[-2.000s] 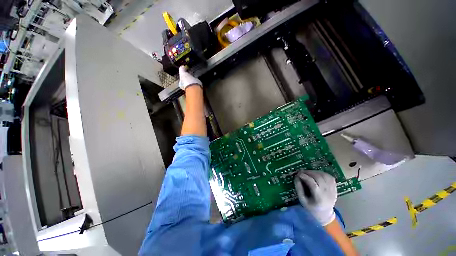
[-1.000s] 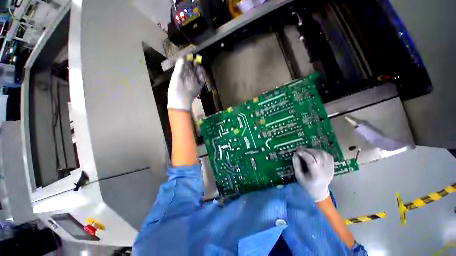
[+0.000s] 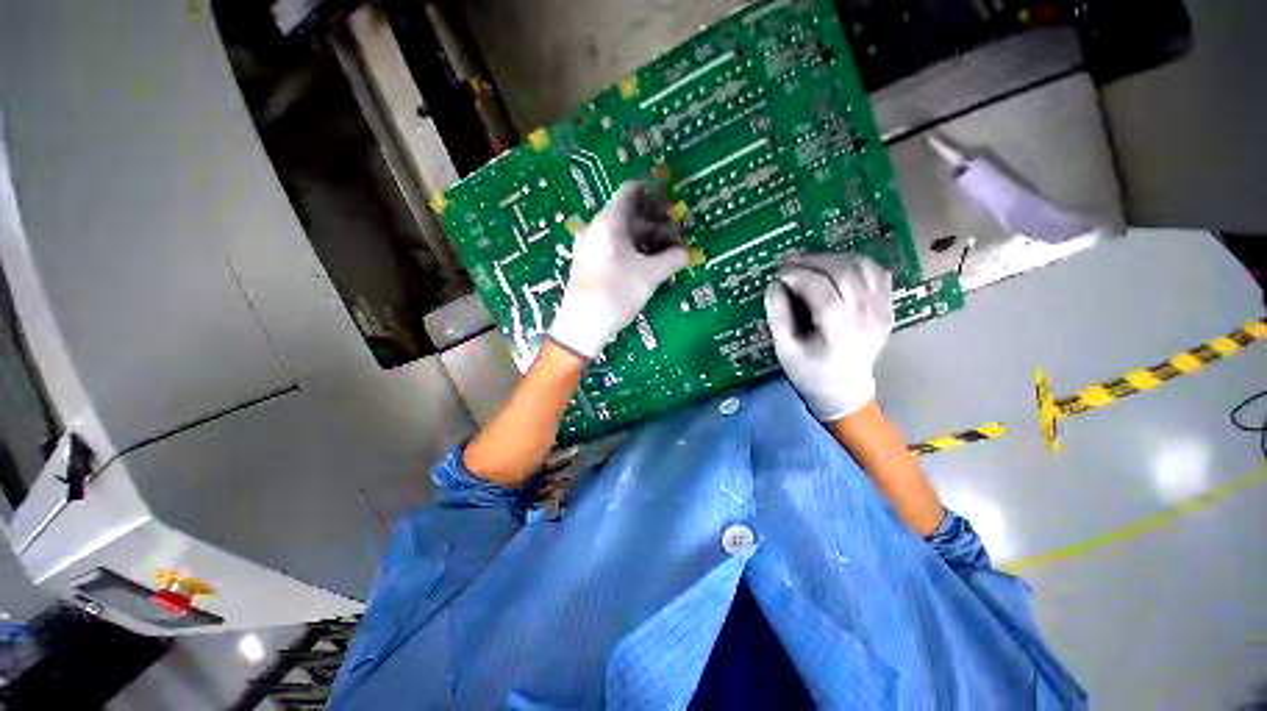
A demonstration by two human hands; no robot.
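Observation:
The large green circuit board (image 3: 695,313) lies tilted in front of me, its flat side with silvery pads and lines up. Yellow tape squares sit along its far edge, one at the far left corner (image 3: 439,203). My left hand (image 3: 621,264), in a white glove with darkened fingertips, is over the board's middle with yellow tape pieces (image 3: 680,213) at its fingertips. My right hand (image 3: 834,327), also gloved, is over the board's near right part with fingers curled. Whether it holds anything is hidden.
The whitish-lilac applicator bottle (image 3: 1012,196) lies on the right metal ledge (image 3: 973,104). Rails and dark bars (image 3: 403,104) run beyond the board at the left. A grey machine (image 3: 181,264) stands left, with a red knob (image 3: 175,595) on its near panel.
My left hand has come from the dispenser back over the board, carrying tape pieces. My right hand stays over the board's near right part. The view has shifted, leaving the dispenser out of sight.

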